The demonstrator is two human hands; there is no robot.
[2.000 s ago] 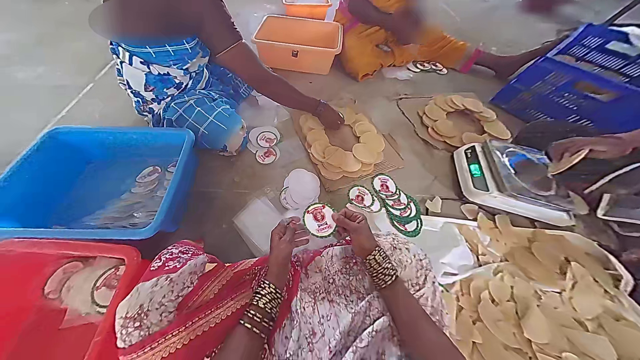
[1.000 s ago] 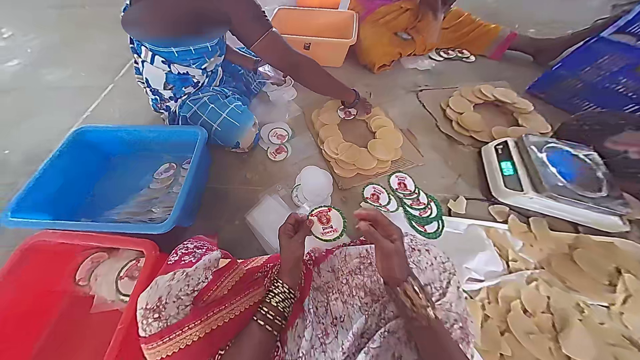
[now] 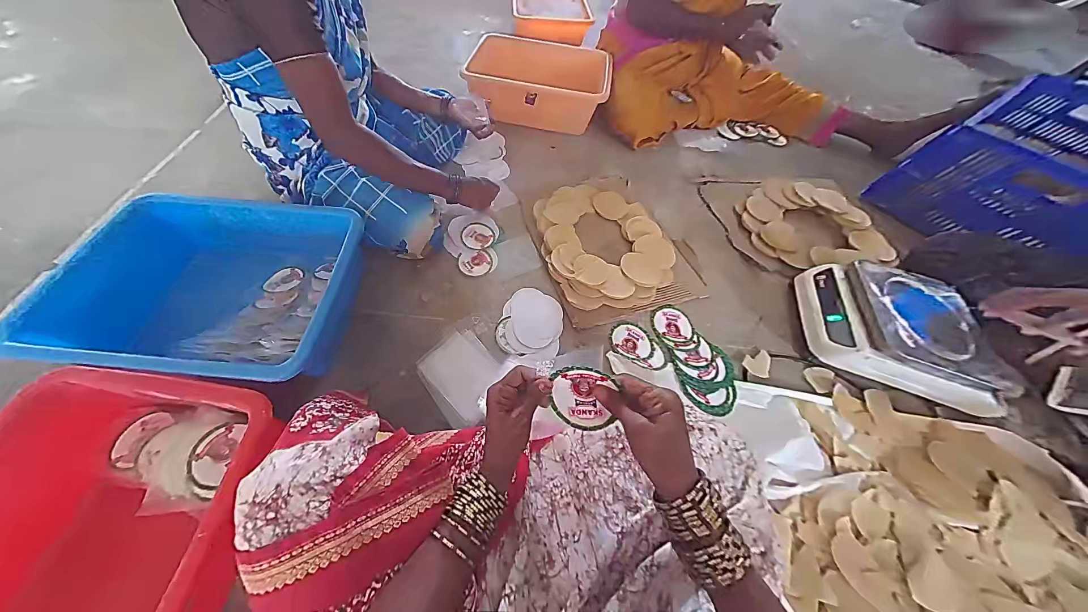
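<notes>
A round printed label (image 3: pixel 583 399) with a green rim is held over my lap. My left hand (image 3: pixel 515 408) pinches its left edge, with clear plastic around the fingertips. My right hand (image 3: pixel 648 416) grips its right side, the thumb over the print. Beyond my right hand lie overlapping green-rimmed labels (image 3: pixel 704 365) and a smaller group of the same (image 3: pixel 637 344). White discs (image 3: pixel 534 319) sit in a pile beyond my left hand, beside flat clear plastic bags (image 3: pixel 455 374).
A blue tub (image 3: pixel 195 212) and a red tub (image 3: pixel 183 387) stand at left. Thin tan discs ring a cardboard sheet (image 3: pixel 688 276); more are heaped (image 3: pixel 935 510) at right by a digital scale (image 3: pixel 892 331). A co-worker's hand (image 3: pixel 476 194) is near other labels (image 3: pixel 478 246).
My right hand, apart from the label one second ago, now holds its right side. The co-worker's hand has left the ring of tan discs and moved back to the left.
</notes>
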